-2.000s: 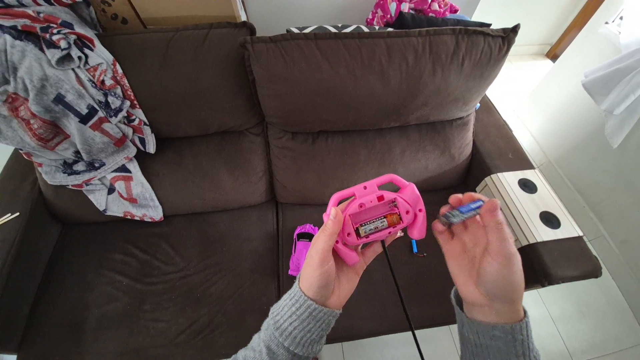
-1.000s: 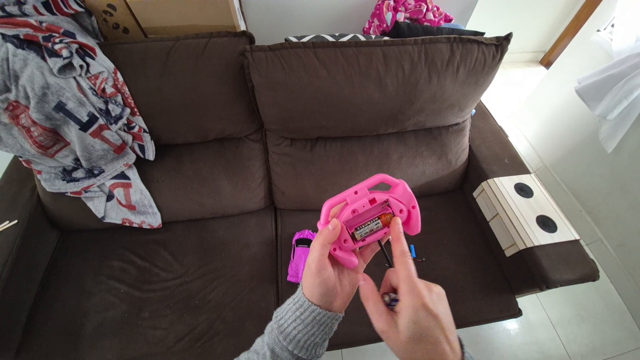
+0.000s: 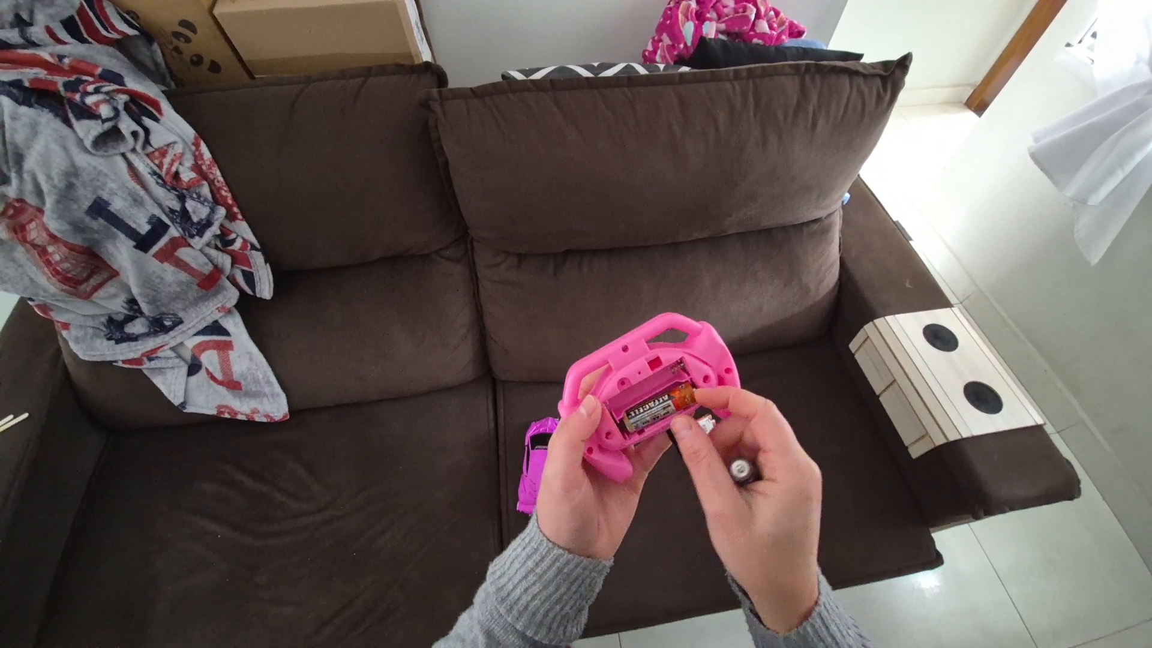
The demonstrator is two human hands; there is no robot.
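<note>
My left hand (image 3: pixel 585 477) holds a pink plastic steering-wheel-shaped toy controller (image 3: pixel 670 331) with its battery compartment facing up. One AA-type battery (image 3: pixel 660 408), black with an orange end, lies in the compartment's lower side; the upper side shows no battery. My right hand (image 3: pixel 765 495) is curled at the compartment's right edge, its index fingertip at the orange end of that battery. Loose batteries are held in this hand: the end of one (image 3: pixel 742 470) shows against the palm, and part of another shows between thumb and fingers. A purple toy car (image 3: pixel 535 468) lies on the seat, partly behind my left hand.
A brown sofa (image 3: pixel 270 504) stands in front of me. A patterned blanket (image 3: pixel 135 243) drapes over its left side. A slatted wooden tray (image 3: pixel 954 378) with two black discs covers the right armrest. Cardboard boxes (image 3: pixel 315 36) and a black cushion (image 3: pixel 774 54) are behind the backrest.
My right hand, apart at the right with batteries two seconds ago, has come to the compartment. The controller is now tilted, its right side higher.
</note>
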